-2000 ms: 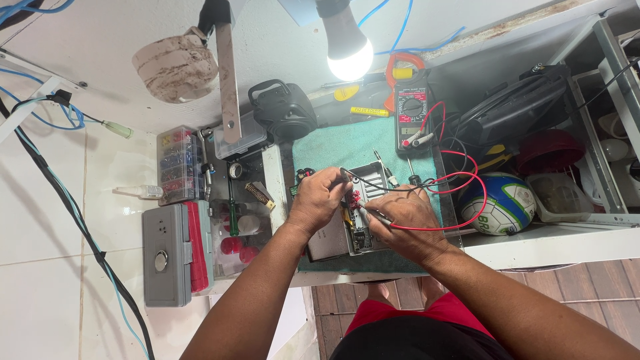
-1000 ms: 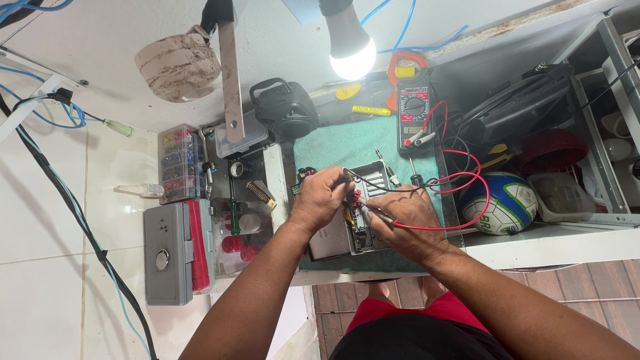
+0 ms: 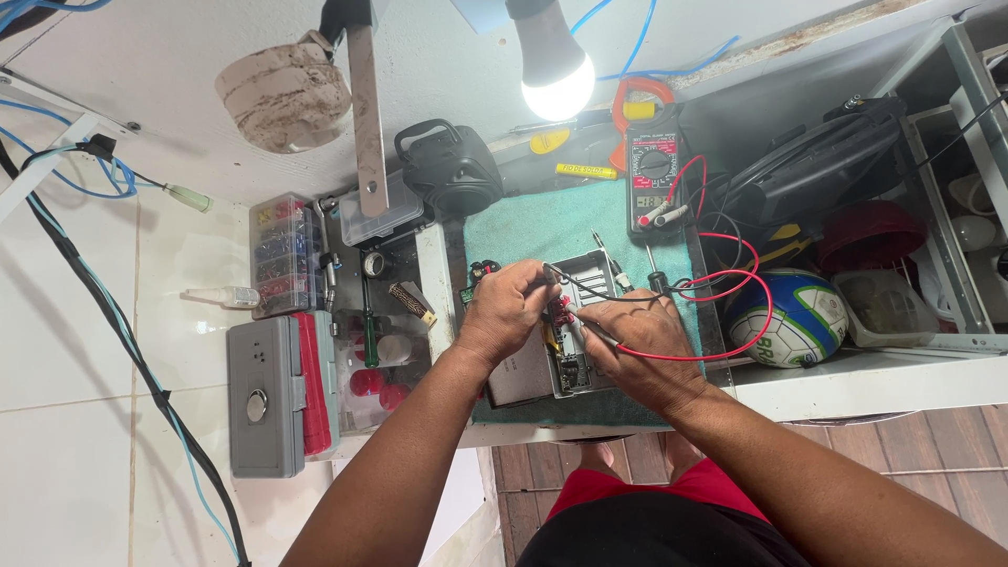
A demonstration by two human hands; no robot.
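Note:
My left hand grips the black-lead test probe above an open light-grey electronic device housing with red parts and a circuit board inside. In my right hand is the red-lead test probe, its tip end at the red parts. Both tips are too small to make out. Beyond the hands lies a digital multimeter with the leads plugged in and its display lit with a reading. A screwdriver and a soldering-iron-like pen tool rest on the green cloth.
A lit bulb hangs above the back edge. Left are a compartment box, a grey case and a green-handled screwdriver. A black speaker-like device stands behind the cloth; a ball sits right. Red and black leads loop beside my right hand.

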